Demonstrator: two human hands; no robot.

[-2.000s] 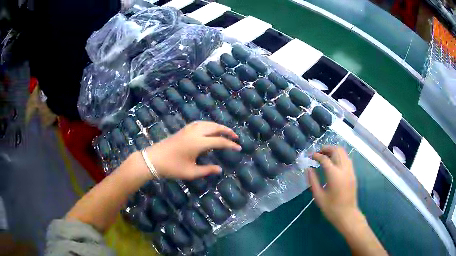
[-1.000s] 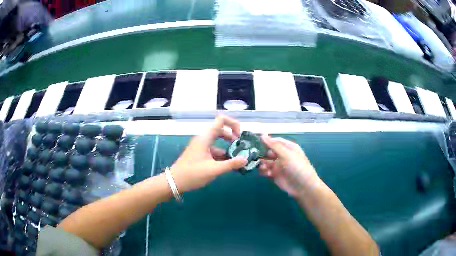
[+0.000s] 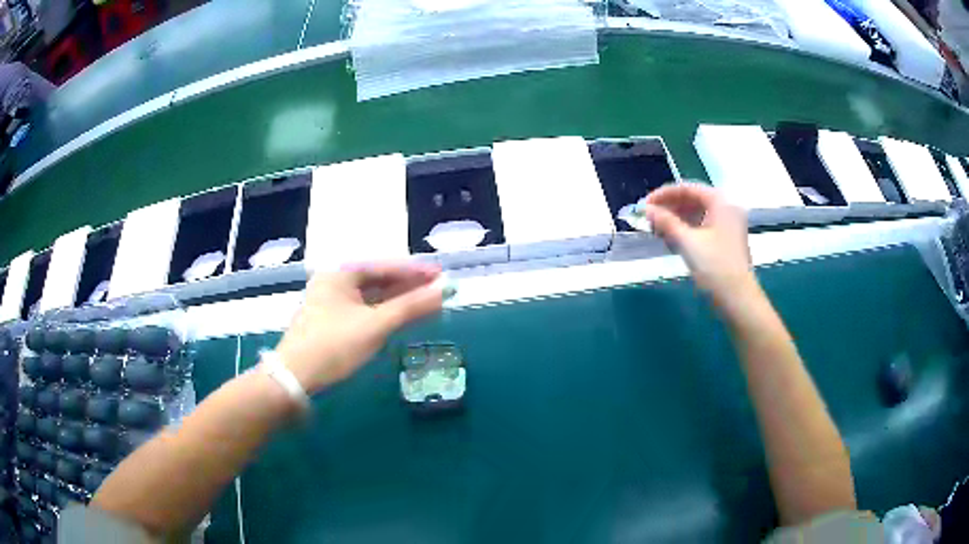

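An open charging case (image 3: 434, 378) lies on the green bench between my arms, its pale green inside showing. My left hand (image 3: 356, 319) is left of and above it, with a tiny pale green earbud (image 3: 448, 290) at the fingertips. My right hand (image 3: 703, 236) is at the front of a gift box base (image 3: 635, 170), with a small pale piece, likely an earbud, at its fingertips. Another box base (image 3: 454, 191) shows two small marks in its black tray and a whitish recess below them.
More boxes with white lids (image 3: 357, 213) stand in a row along the green conveyor belt (image 3: 287, 128). A blister tray of dark cases (image 3: 101, 393) is at left. A dark rounded object (image 3: 895, 379) lies at right. Clear plastic sheets (image 3: 473, 43) lie beyond the belt.
My hands first left the blister tray and held the case between them. Now the case is open on the bench and my hands are apart, the right one moved out to the boxes.
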